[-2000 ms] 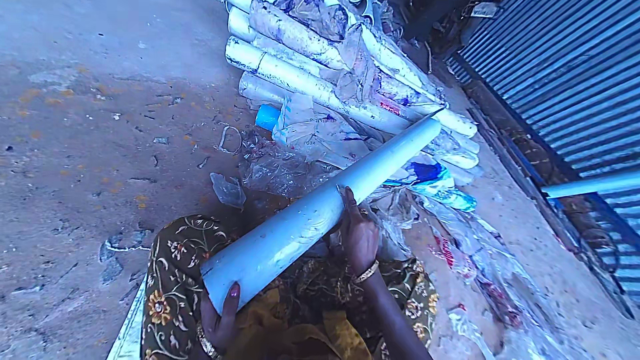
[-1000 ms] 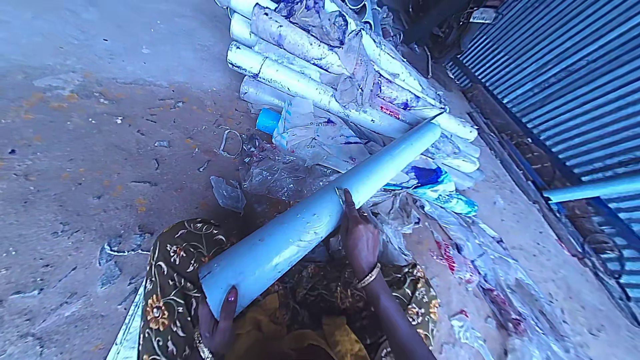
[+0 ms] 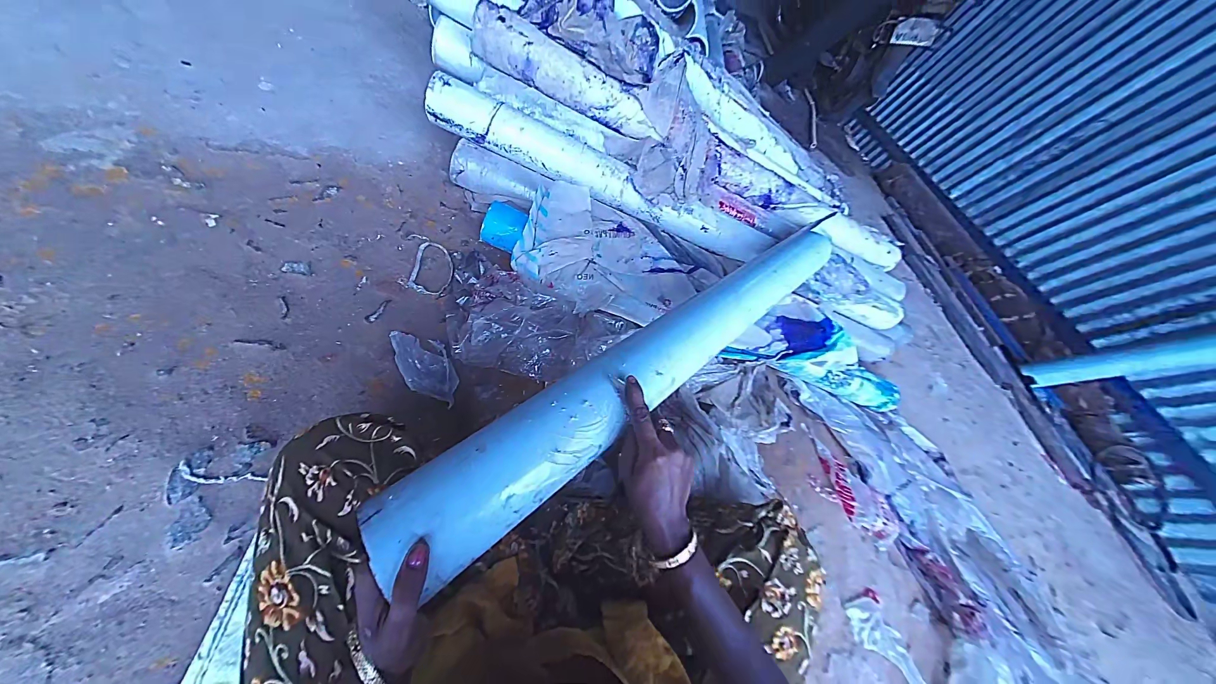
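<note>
A long pale plastic pipe [image 3: 560,418] lies slanting across my lap, its near end at lower left and its far end over a stack of pipes. My left hand [image 3: 394,608] grips the near end, thumb on top and the other fingers hidden, partly inside or behind the rim. My right hand [image 3: 657,465] rests at the pipe's middle, index finger laid on its surface and the other fingers curled by its lower side. Whether that hand holds something small, I cannot tell. Floral cloth [image 3: 318,532] covers my legs under the pipe.
Stacked white pipes [image 3: 560,152], stained and wrapped in plastic, lie ahead. Crumpled clear plastic film [image 3: 522,328] and a blue cylindrical piece [image 3: 503,226] are beside them. More plastic wrapping [image 3: 912,513] spreads at right. A corrugated metal wall [image 3: 1073,161] stands at far right, with another pipe [image 3: 1121,361] near it.
</note>
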